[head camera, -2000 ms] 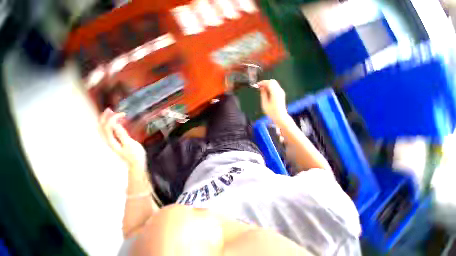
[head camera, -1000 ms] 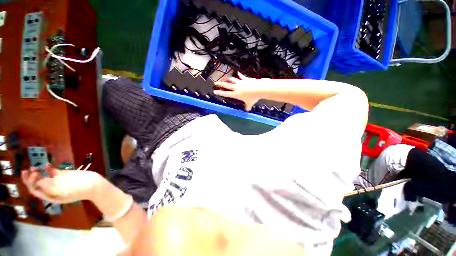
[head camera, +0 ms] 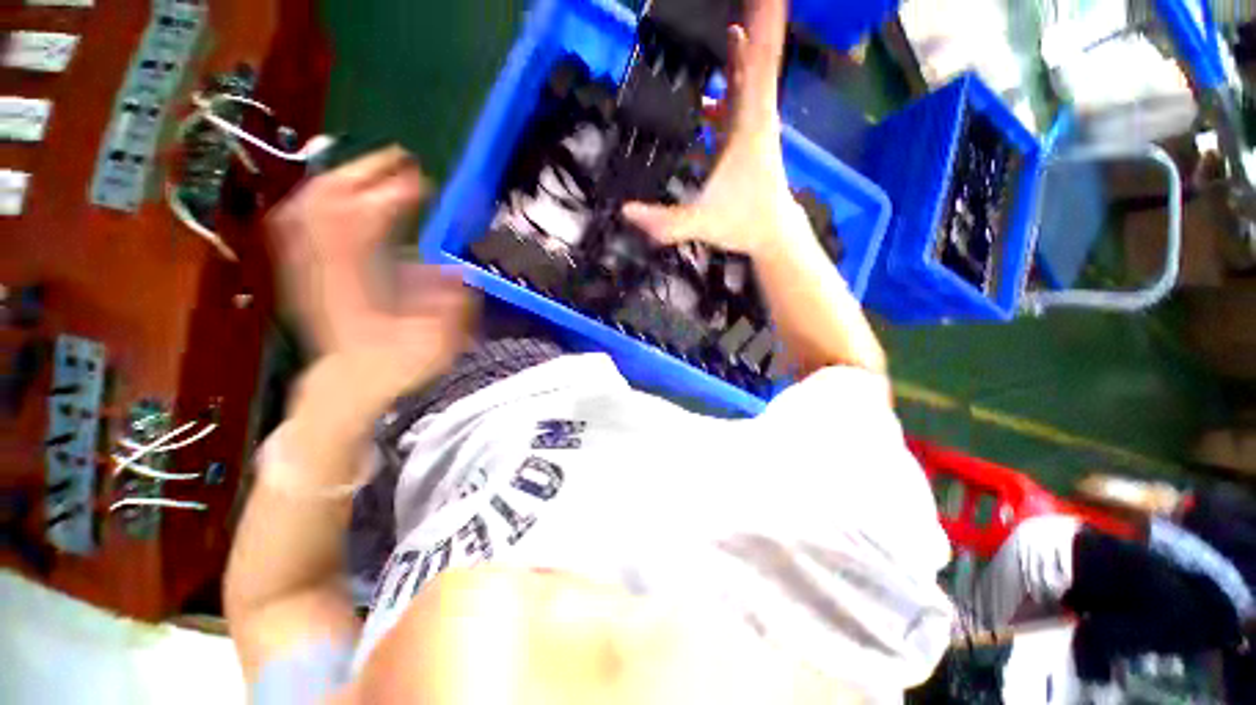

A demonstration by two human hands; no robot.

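My right hand (head camera: 737,179) is over the blue bin (head camera: 585,321), thumb and fingers spread wide around a group of black power adapters (head camera: 661,103). The group looks raised and overlaps the bin's far rim. More adapters (head camera: 668,310) with thin black cords stand in rows in the bin. My left hand (head camera: 365,262) is blurred, between the orange-red board (head camera: 207,317) and the bin. Its fingers are bent and apart, and nothing shows in it.
The board bears grey port strips (head camera: 138,103), white outlets at the left and small circuit boards with white leads (head camera: 163,461). A second blue bin (head camera: 902,207) stands beyond, near a metal handle. A red plastic item (head camera: 985,503) and part of a person are at the lower right.
My left hand has moved off the board towards the bin. My right hand has moved from the near row to the far side, and a group of adapters now shows raised at it.
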